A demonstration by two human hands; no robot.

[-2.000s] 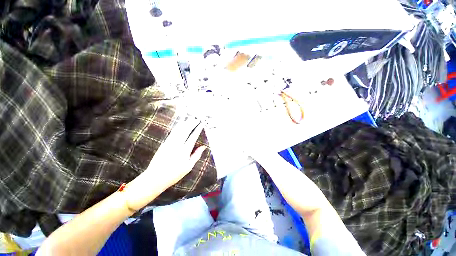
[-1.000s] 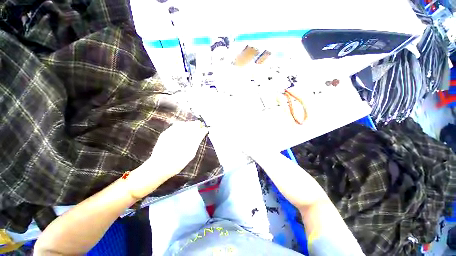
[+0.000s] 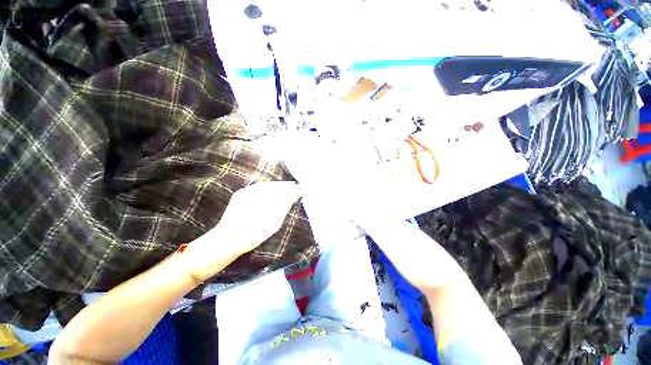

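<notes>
The dark plaid garment piece [image 3: 164, 164] lies heaped at the left, its right edge at the needle area. My left hand [image 3: 260, 210] rests on that edge with the fingers bent together; glare hides whether it pinches the cloth. My right hand [image 3: 342, 207] is washed out by glare over the white table, just right of the left fingertips; its fingers cannot be made out. The white sewing machine [image 3: 385, 36] with a blue stripe and dark panel [image 3: 507, 74] stands ahead. Its needle area [image 3: 289, 121] is beyond my left hand.
An orange scissors loop [image 3: 426, 160] lies on the white table [image 3: 464, 171], with tan pieces [image 3: 359, 89] and small brown dots [image 3: 473, 127] behind. Striped strips [image 3: 567, 132] hang at the far right. A dark plaid heap [image 3: 557, 264] lies lower right. My legs are below.
My left fingers, spread on the cloth two seconds ago, are now drawn together. The head view has shifted slightly, so the machine sits a little lower and further right. The right hand has hardly moved.
</notes>
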